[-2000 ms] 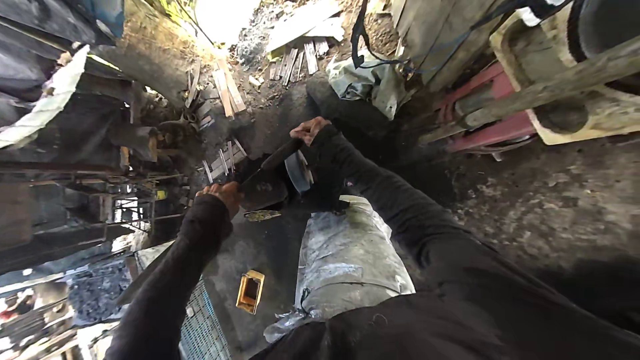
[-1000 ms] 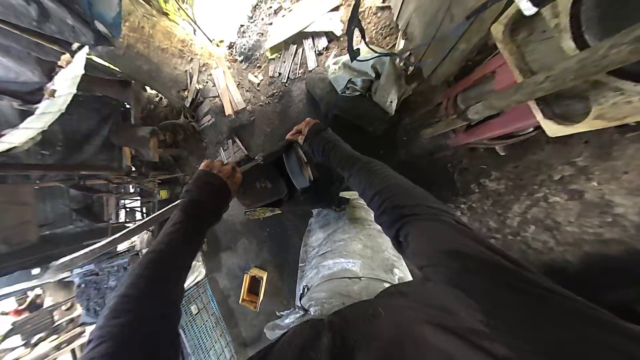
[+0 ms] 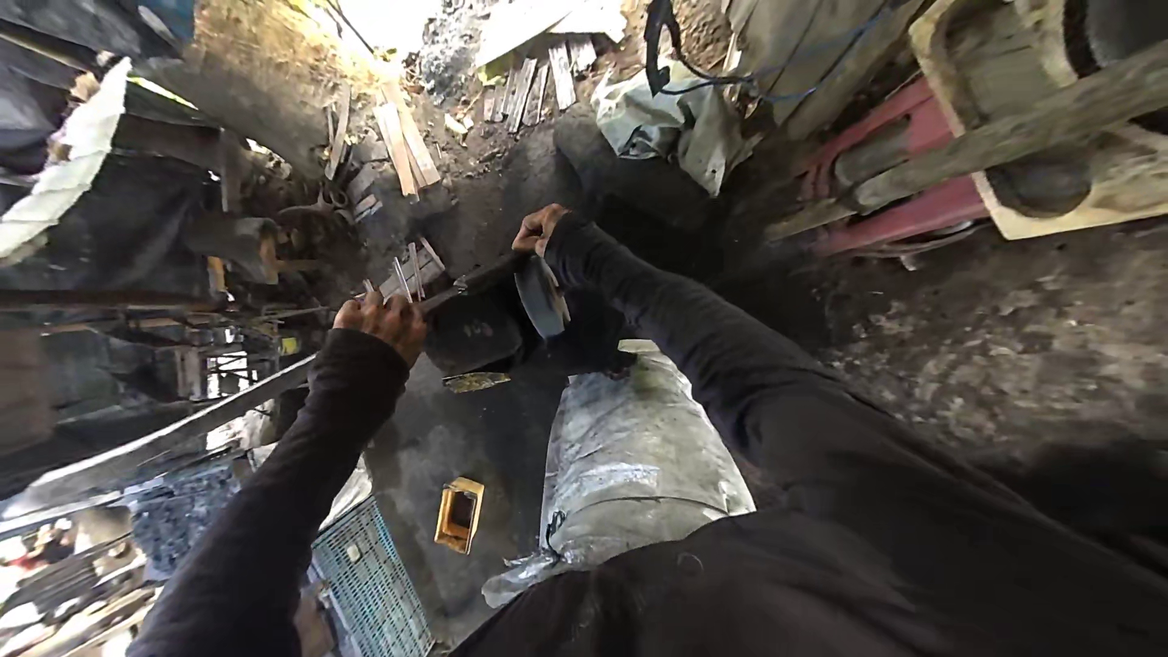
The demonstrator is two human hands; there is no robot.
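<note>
My left hand [image 3: 381, 321] is closed around one end of a long dark bar [image 3: 465, 285], left of centre. The bar's other end is in my right hand [image 3: 538, 228], whose fingers are bent over it. Just below and touching or close to the bar, a round grinding wheel [image 3: 542, 297] stands edge-on beside a dark machine housing [image 3: 474, 330]. Whether the bar touches the wheel cannot be told. The lower side of the bar and part of my fingers are hidden.
A wrapped, pale bundle [image 3: 643, 456] lies before my body. A small yellow box [image 3: 459, 516] and a blue plastic crate [image 3: 372, 584] are at lower left. Wood strips [image 3: 406, 141] and a pale cloth sack [image 3: 671, 119] lie beyond. A red plastic chair [image 3: 899, 169] is at right.
My left hand has shifted a little, and the bar it holds sits at a slightly different angle than two seconds ago. My right hand stays by the wheel.
</note>
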